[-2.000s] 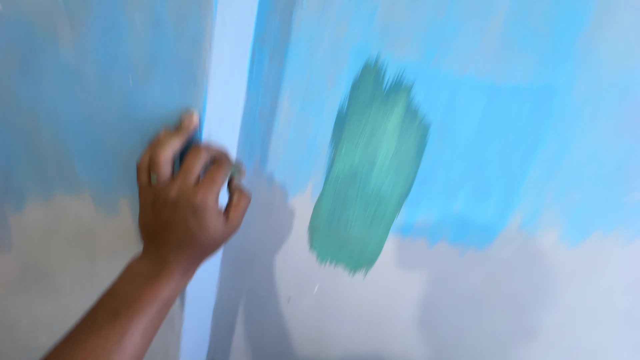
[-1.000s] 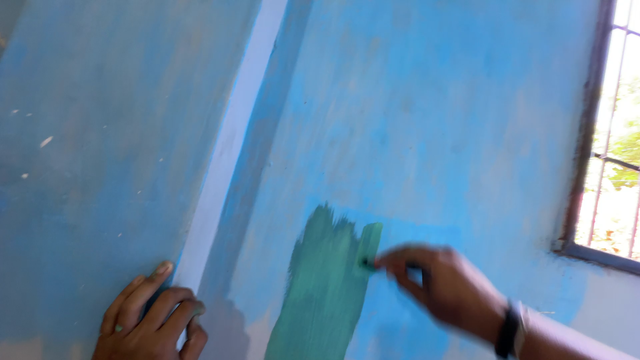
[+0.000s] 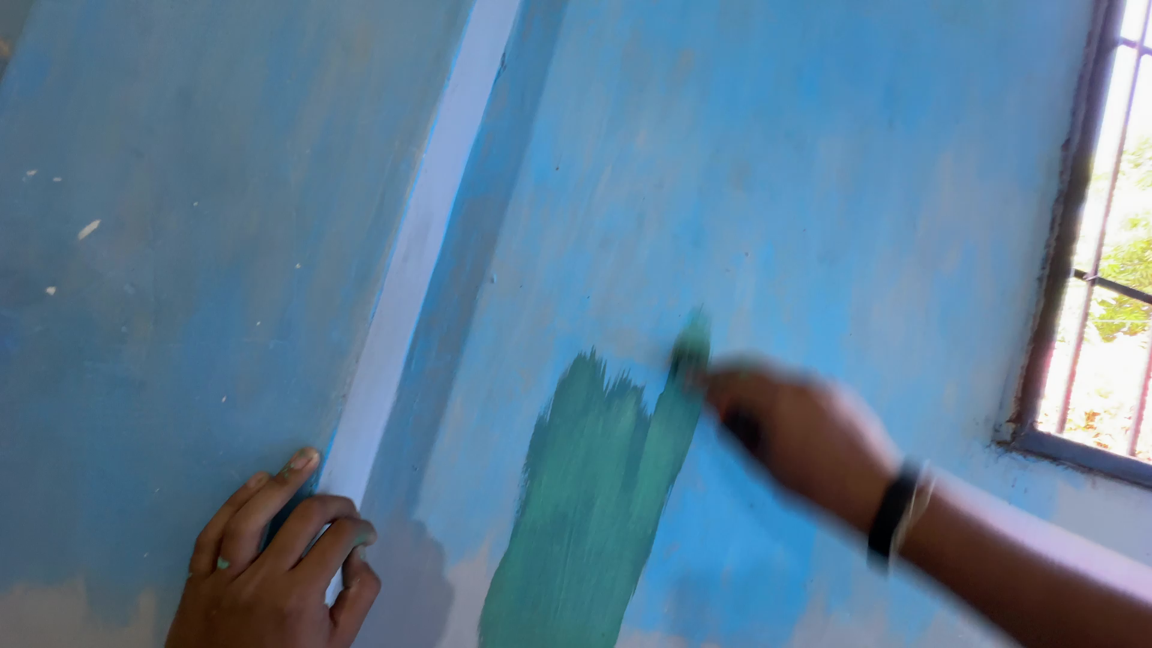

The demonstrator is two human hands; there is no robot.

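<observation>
My right hand (image 3: 796, 436), blurred and with a black band at the wrist, grips a paintbrush (image 3: 691, 355); its bristles touch the blue wall (image 3: 810, 180) at the top of a green stroke. The wet green paint patch (image 3: 585, 504) runs down from there to the bottom edge of the view, its upper end ragged. At the lower left, my left hand (image 3: 279, 567) rests with spread, bent fingers on the edge of the pale vertical strip (image 3: 405, 270). Green paint spots mark its fingers. Nothing is seen held in it, though its palm side is hidden.
A barred window (image 3: 1116, 270) with a dark frame is at the right, foliage beyond it. Left of the pale strip is a darker blue-grey surface (image 3: 198, 225) with small chips. Shadows fall on the wall beside my left hand.
My right hand, outside the view two seconds ago, came in with the brush and has moved up the wall. The green patch has grown wider. The view has shifted, bringing in the window.
</observation>
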